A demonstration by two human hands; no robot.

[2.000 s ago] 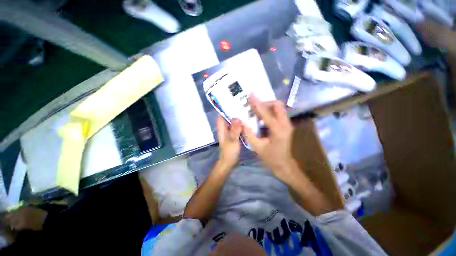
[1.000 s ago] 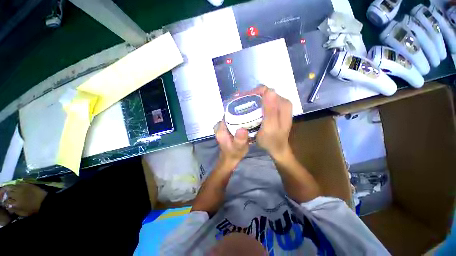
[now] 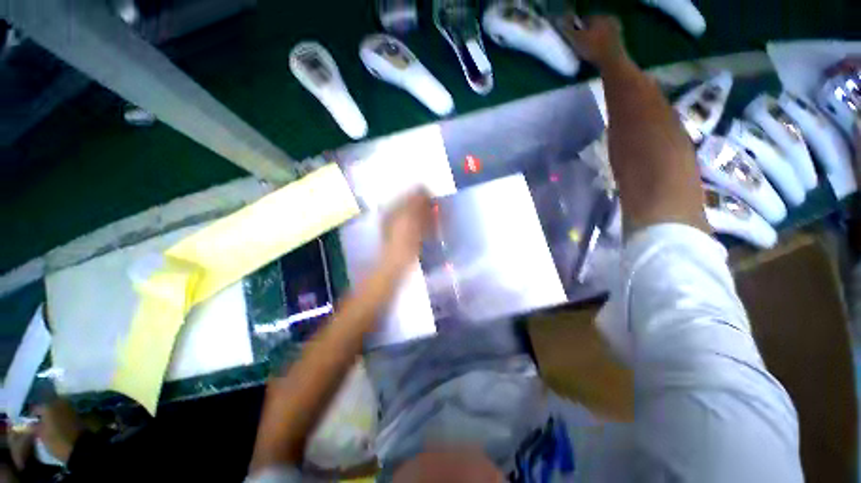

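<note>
My right hand point(image 3: 597, 40) is stretched out over the dark green conveyor at the top, beside a white handheld device point(image 3: 531, 38). Its fingertips are blurred, so I cannot tell whether it touches or grips the device. My left hand point(image 3: 410, 213) is blurred over the printed mat sheets point(image 3: 514, 123), with no object visible in it; its finger shape is unclear. More white devices point(image 3: 326, 87) point(image 3: 406, 74) lie on the conveyor. A finished-looking group of white devices point(image 3: 743, 172) lies at the right of the bench.
Yellow strip point(image 3: 267, 231) lies folded at the left over white sheets point(image 3: 90, 316), beside a black phone point(image 3: 307, 283). A grey-white bar point(image 3: 179, 99) crosses the upper left. An open carton point(image 3: 788, 311) stands at the right bench edge. Another person's hand point(image 3: 59, 429) shows at lower left.
The white device is gone from between my hands. My right hand has moved far up and right to the conveyor; my left has moved up and left. More conveyor and devices show.
</note>
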